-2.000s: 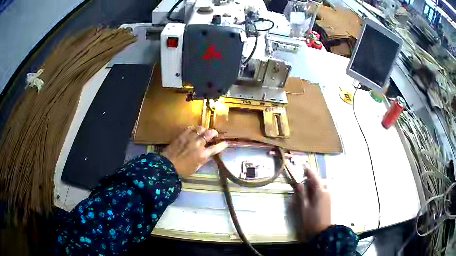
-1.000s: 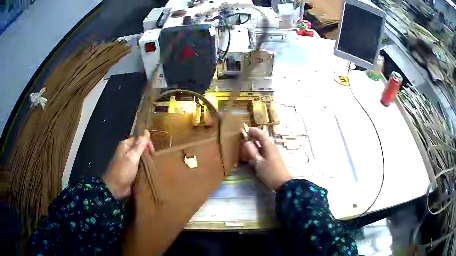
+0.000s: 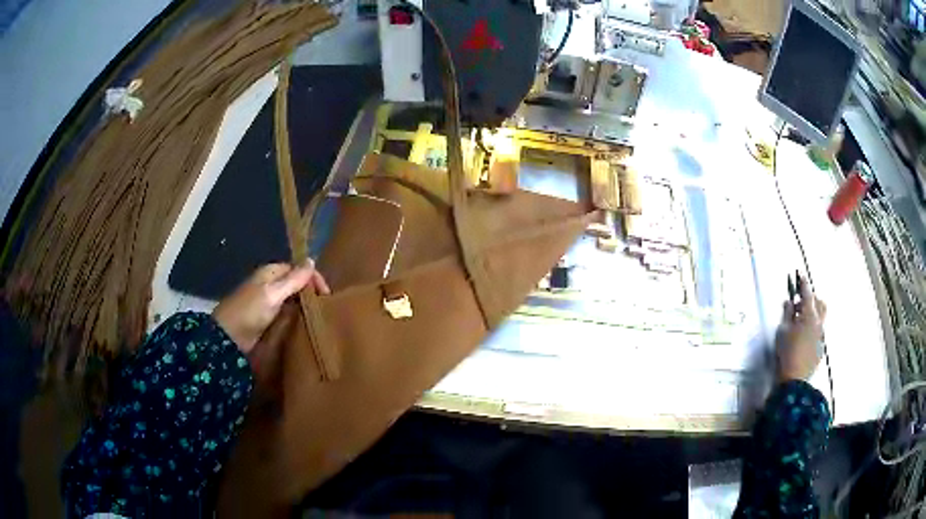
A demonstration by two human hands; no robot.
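My left hand [image 3: 266, 304] grips the top edge of a brown bag panel [image 3: 396, 355] at a strap. The panel hangs tilted across the front table edge, its far corner near the yellow clamp [image 3: 421, 144]. Handle straps [image 3: 286, 162] loop up from it, one passing in front of the machine head [image 3: 487, 61]. A pale shiny piece [image 3: 398, 304] shows on the panel. My right hand [image 3: 802, 329] is at the right of the table with a small dark pointed tool, likely snips [image 3: 795, 288], at its fingertips; its fingers are blurred.
A strap bundle [image 3: 132, 172] lies at the left beside a black mat [image 3: 239, 218]. The lower template plate [image 3: 701, 274] lies right of the panel. The control screen [image 3: 809, 71], a red thread cone [image 3: 849, 195] and a thin dark cord [image 3: 802, 228] are at the right.
The panel has come out from under the machine head and now hangs from my left hand. My right hand has left the panel and moved to the right side of the table.
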